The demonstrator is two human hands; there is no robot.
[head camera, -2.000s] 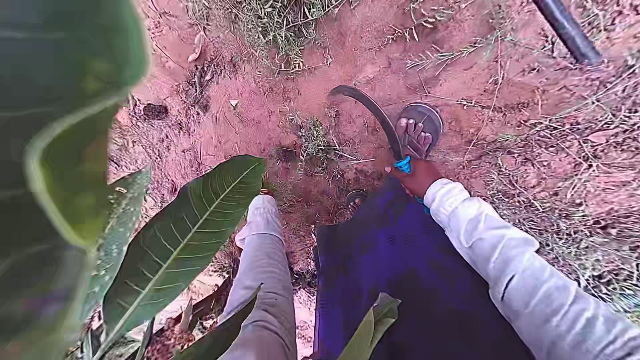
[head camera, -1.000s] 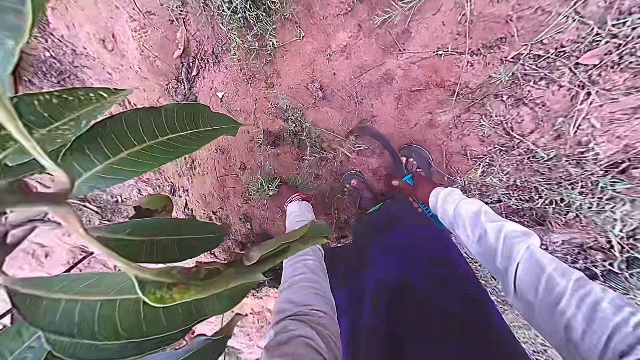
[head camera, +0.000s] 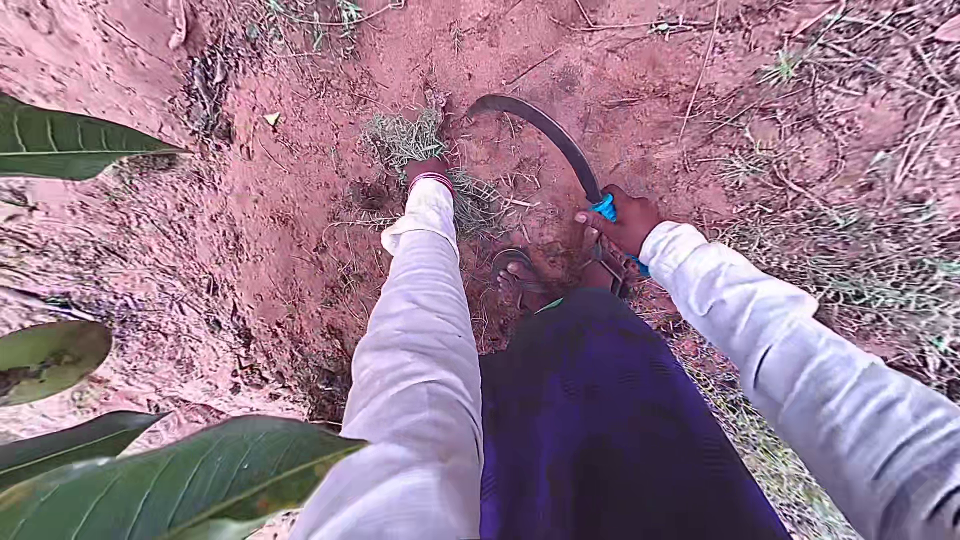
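Observation:
My right hand (head camera: pixel 626 221) is closed around the blue-wrapped handle of a sickle (head camera: pixel 551 135). Its dark curved blade reaches up and to the left, with the tip close to a clump of grass (head camera: pixel 405 139). My left hand (head camera: pixel 426 166), with red bangles at the wrist, is at that clump; grass covers its fingers, so its grip cannot be made out. More cut or loose-looking grass (head camera: pixel 480 206) lies on the reddish soil just right of my left wrist. My sandalled feet (head camera: pixel 521 277) stand below the blade, partly under dark blue cloth.
Large green leaves (head camera: pixel 180 480) hang close to the camera at the lower left, and another leaf (head camera: pixel 75 139) juts in at the left edge. Dry grass and twigs (head camera: pixel 847 247) cover the soil on the right. A small tuft (head camera: pixel 322 19) grows at the top.
My left hand has moved forward, away from my feet, to the grass clump. The sickle's blade, near my feet a second ago, now reaches toward that clump. The leaves cover less of the view.

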